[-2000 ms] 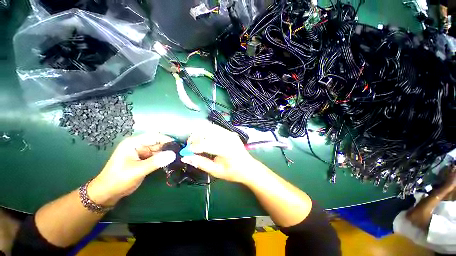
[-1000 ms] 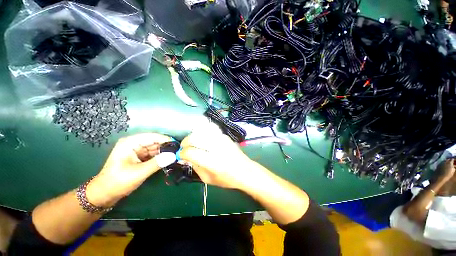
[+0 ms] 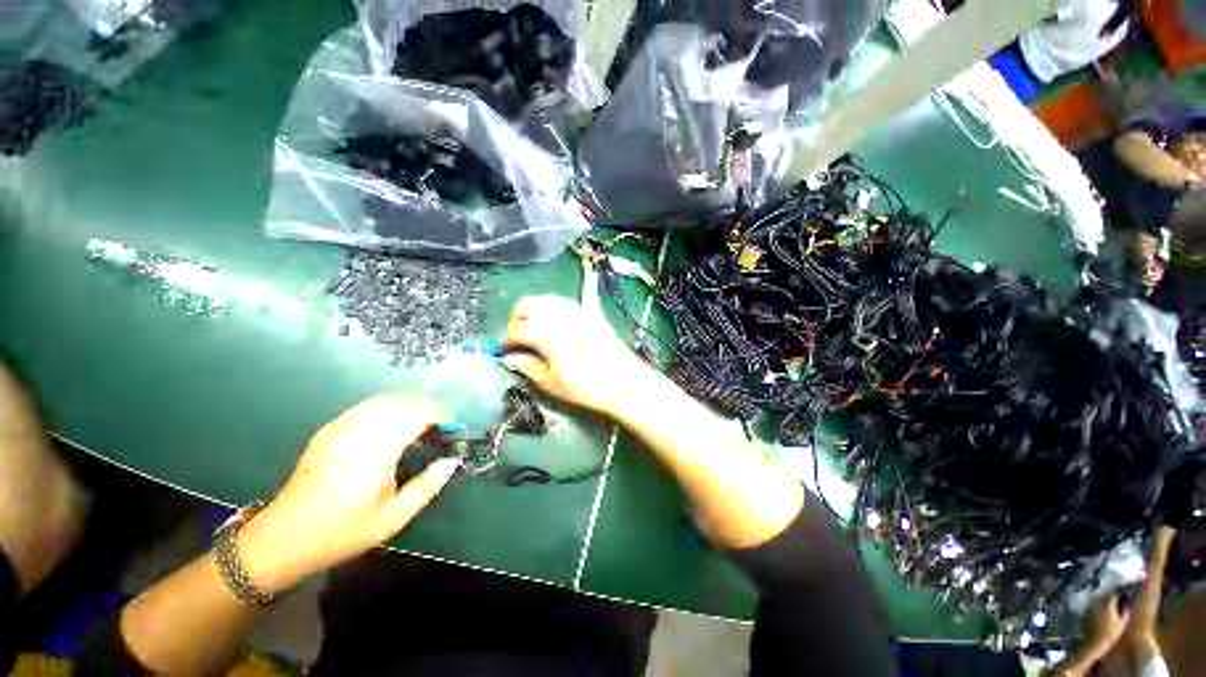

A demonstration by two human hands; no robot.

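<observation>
My left hand [image 3: 355,483] holds a black plastic housing [image 3: 426,456] between thumb and fingers, low in front of me. A black cable with thin wires [image 3: 483,456] trails from it to the right over the green bench. My right hand [image 3: 562,355] is raised off the housing, at the right edge of the pile of small grey-black blocks [image 3: 410,307]. Light blue covers show on fingertips of both hands. The image is blurred, and I cannot tell whether my right fingertips hold a small piece.
Clear bags with black housings [image 3: 430,165] lie behind the pile. A grey plastic bag [image 3: 661,132] stands right of them. A large black cable heap [image 3: 979,384] covers the right side. Small clear pieces [image 3: 172,275] lie far left. Other people's arms show at both sides.
My right hand has left the housing and moved up to the block pile. My left hand still holds the housing, now lower. The camera view has turned and shows more of the bench.
</observation>
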